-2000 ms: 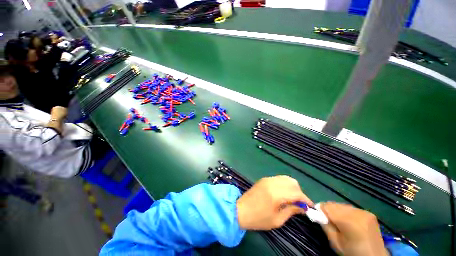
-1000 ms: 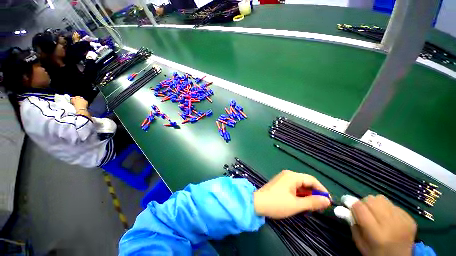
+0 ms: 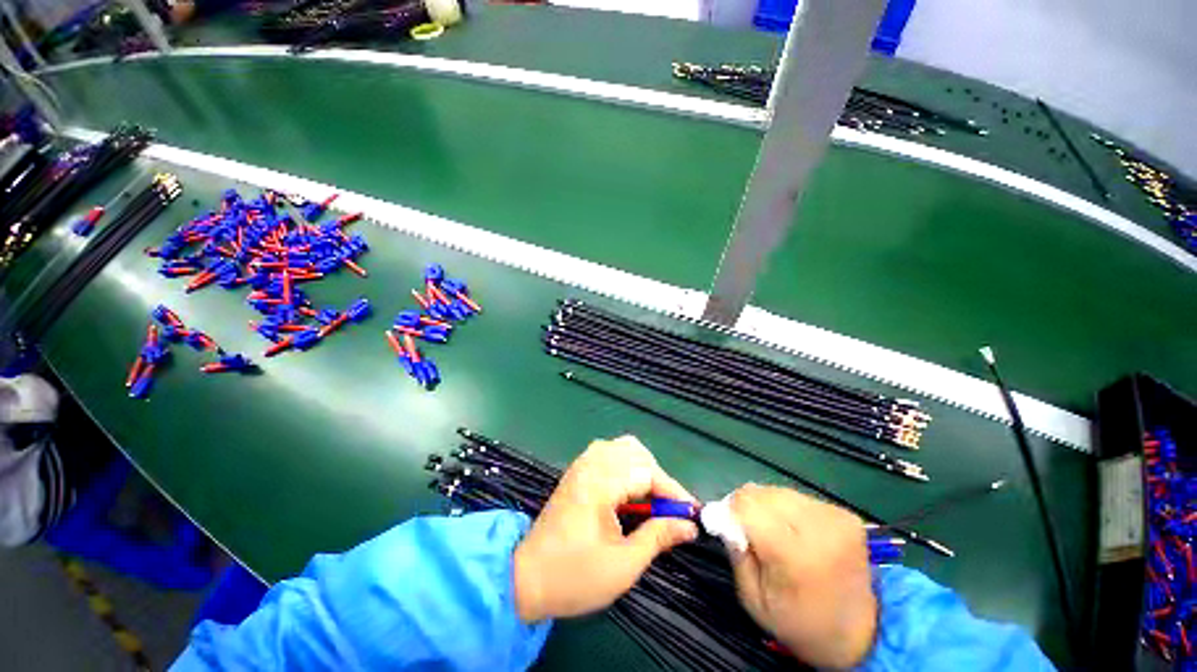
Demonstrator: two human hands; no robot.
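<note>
My left hand [image 3: 593, 532] holds a blue-and-red end piece [image 3: 667, 508] between thumb and fingers, its blue head towards my right hand. My right hand [image 3: 803, 565], with white finger covers [image 3: 723, 523], is closed at the blue head, touching or nearly touching it. What the right fingers grip is hidden. The working bundle of black cables [image 3: 505, 470] lies under and beside both hands. Blue pieces show at its right end, partly behind my right hand. A single black cable [image 3: 683, 427] lies just beyond my hands.
A second cable bundle [image 3: 735, 372] lies beyond. Heaps of end pieces [image 3: 269, 250] lie at left. A black tray [image 3: 1120, 505] of end pieces stands at right, a single cable [image 3: 1030, 460] beside it. A grey upright [image 3: 788, 171] stands at the raised divider [image 3: 525, 197]. A person's sleeve shows at far left.
The view has turned right, bringing the tray into sight. My hands were apart one second ago and are now together at the end piece.
</note>
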